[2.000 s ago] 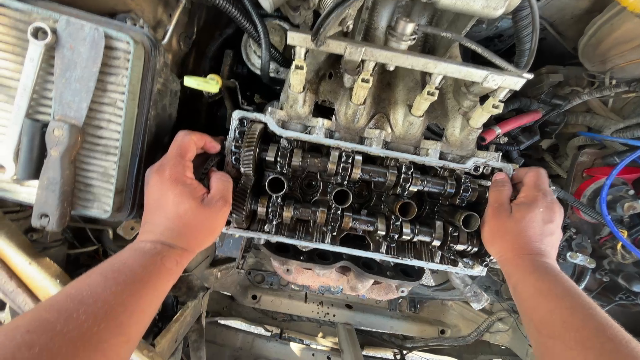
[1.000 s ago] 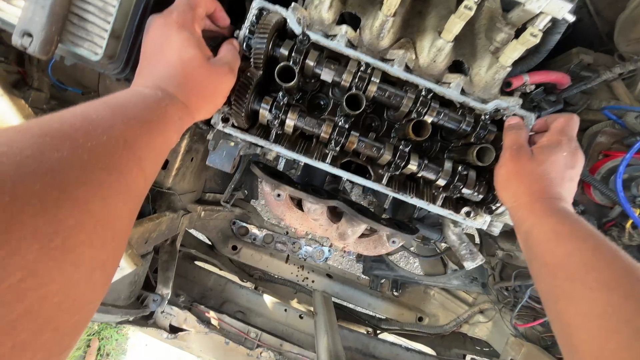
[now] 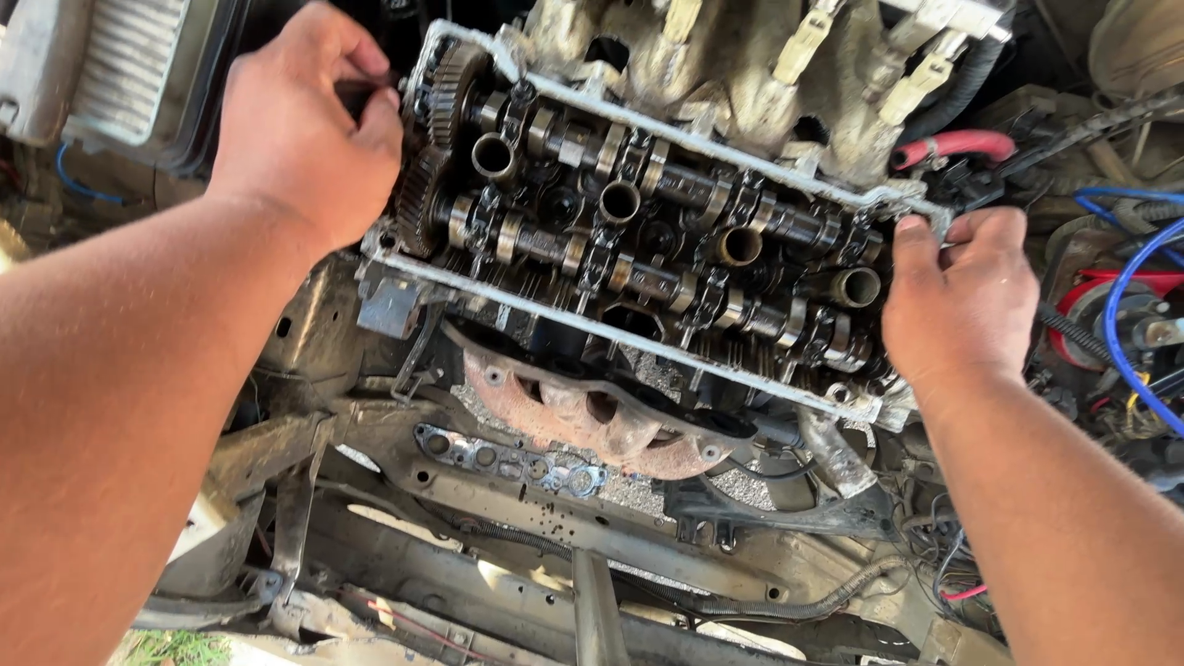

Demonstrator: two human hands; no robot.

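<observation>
An oily engine cylinder head [image 3: 592, 319] lies tilted across the middle, its valve cover off. Two camshafts [image 3: 684, 185] run along it, with meshed camshaft gears [image 3: 421, 199] at the left end and several round spark plug tubes [image 3: 620, 201] between them. My left hand [image 3: 310, 129] is curled at the gear end, fingertips against the edge; its grip there is partly hidden. At the opposite end, my right hand [image 3: 962, 287] grips the corner of the head, thumb on top and fingers behind. Below the head sits a rusty exhaust manifold [image 3: 601, 416].
The intake manifold [image 3: 758, 92] is behind the head. An air filter [image 3: 129, 69] in its housing stands upper left. Red hose [image 3: 957, 146] and blue cables [image 3: 1124, 314] are at the right. A manifold gasket [image 3: 509, 460] lies on the frame crossmember [image 3: 592, 527] below.
The cylinder head now sits more tilted in view, its right end lower, with both hands still at its ends. The view has shifted; the wrench and scraper seen on the air filter have left it.
</observation>
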